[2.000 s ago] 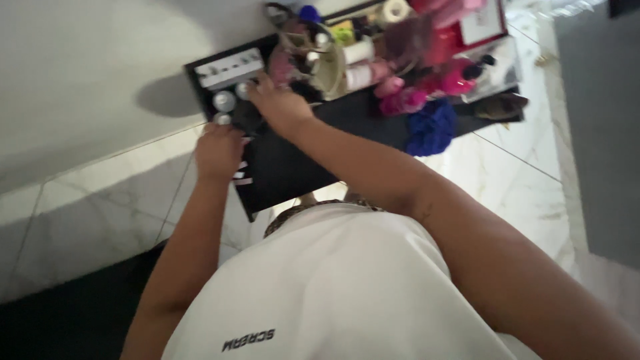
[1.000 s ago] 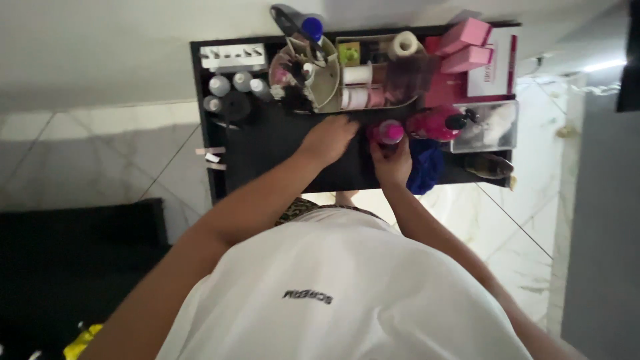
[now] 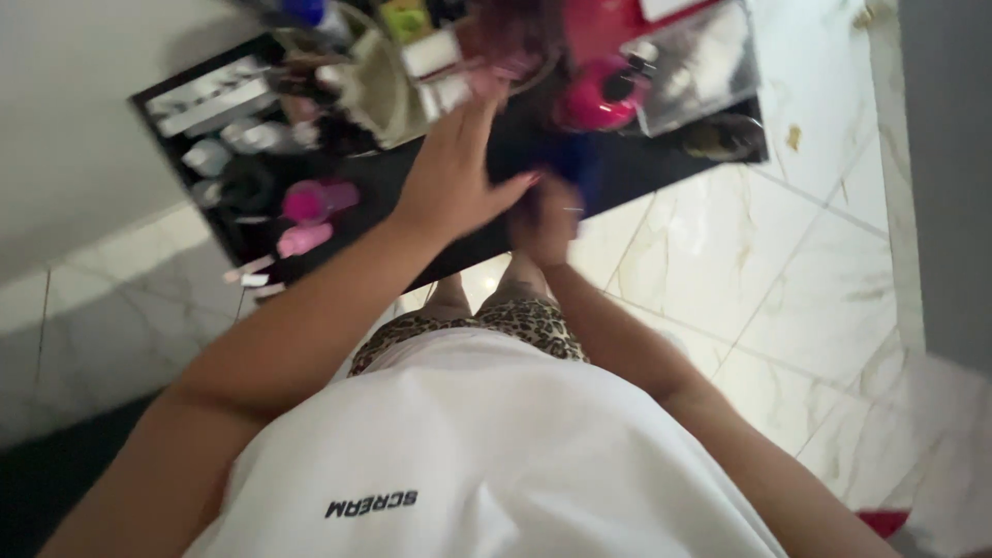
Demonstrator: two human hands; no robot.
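Observation:
My left hand (image 3: 457, 167) is over the middle of the black tabletop (image 3: 372, 182), fingers stretched toward pink and white items at the back, thumb apart, nothing seen in its grasp. At the front edge, my right hand (image 3: 550, 217) is blurred and partly curled against a dark blue, cloth-like item (image 3: 580, 167); its grip is unclear. Left of my left hand are a magenta-topped bottle (image 3: 306, 201) and a smaller pink bottle (image 3: 304, 239). Behind them lies a black coiled item (image 3: 246, 182) beside several pale-capped bottles (image 3: 208, 157).
A round beige organizer (image 3: 380, 93) with mixed items stands at the back. To the right are a glossy pink bottle (image 3: 601, 93), a clear box (image 3: 701, 66) with white contents and a dark item (image 3: 721, 138) near the corner. Marble floor tiles (image 3: 728, 256) surround the table.
The magenta-topped bottle, at my right hand near the table's middle one second ago, now stands at the left. My right hand has come to the blue item. The view has tilted and moved closer.

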